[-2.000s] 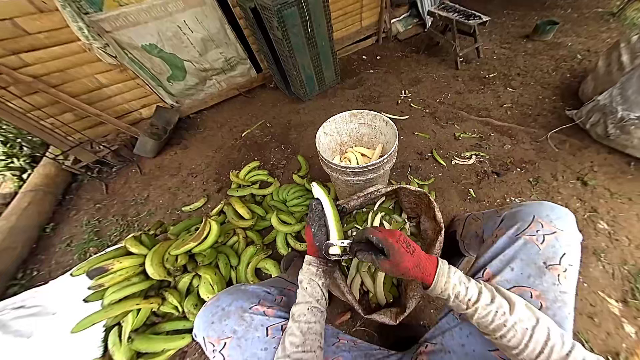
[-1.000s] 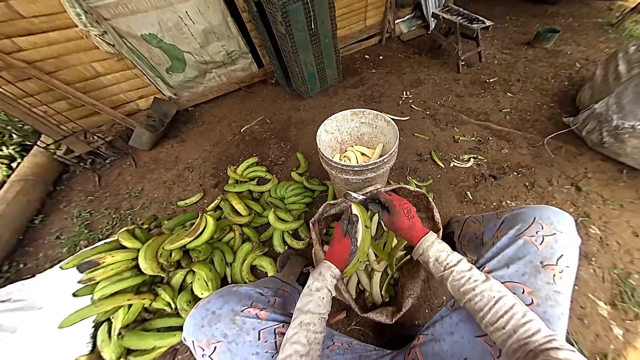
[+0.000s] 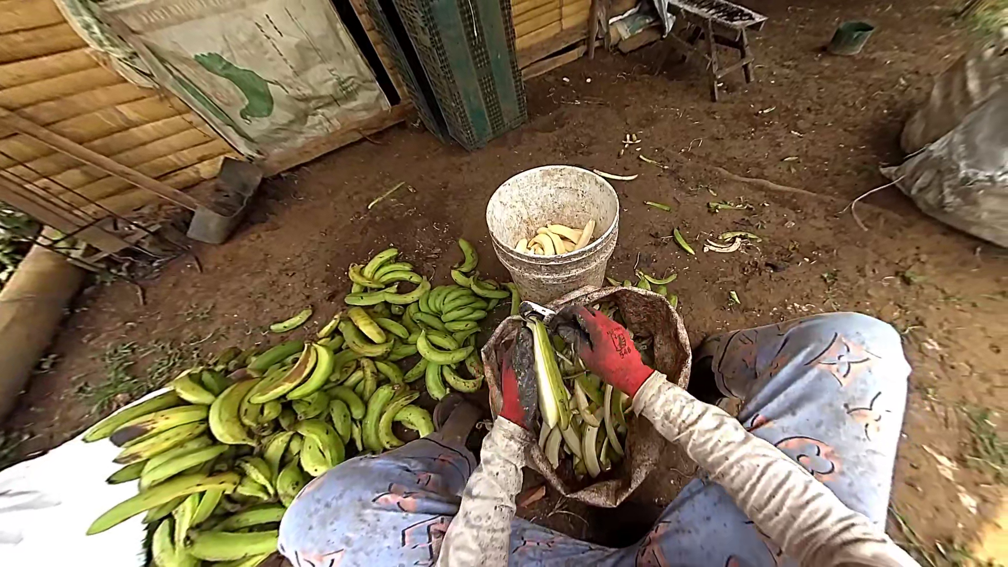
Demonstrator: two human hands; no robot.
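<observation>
My left hand (image 3: 520,379), in a red and dark glove, holds a partly peeled green plantain (image 3: 549,374) upright over an open sack (image 3: 665,331) between my legs. At the plantain's upper end, my right hand (image 3: 602,342), gloved alike, grips a metal peeler (image 3: 538,311). Strips of green peel (image 3: 589,441) fill the sack below both hands. Just behind it stands a dirty white bucket (image 3: 555,272) with peeled plantains (image 3: 557,239) inside. A large heap of green plantains (image 3: 315,402) lies to the left, partly on a white sheet (image 3: 59,496).
Scraps of peel (image 3: 683,242) lie on the dirt right of the bucket. A green slatted crate (image 3: 465,71) leans by the wooden wall (image 3: 102,94). Farther off are a small wooden stool (image 3: 720,39) and a green pot (image 3: 850,38). A full grey sack (image 3: 965,165) stands at the right.
The plantain was tilted with its tip high two seconds ago; a second ago it was lower in the sack. Now it is upright, with the peeler at its top end.
</observation>
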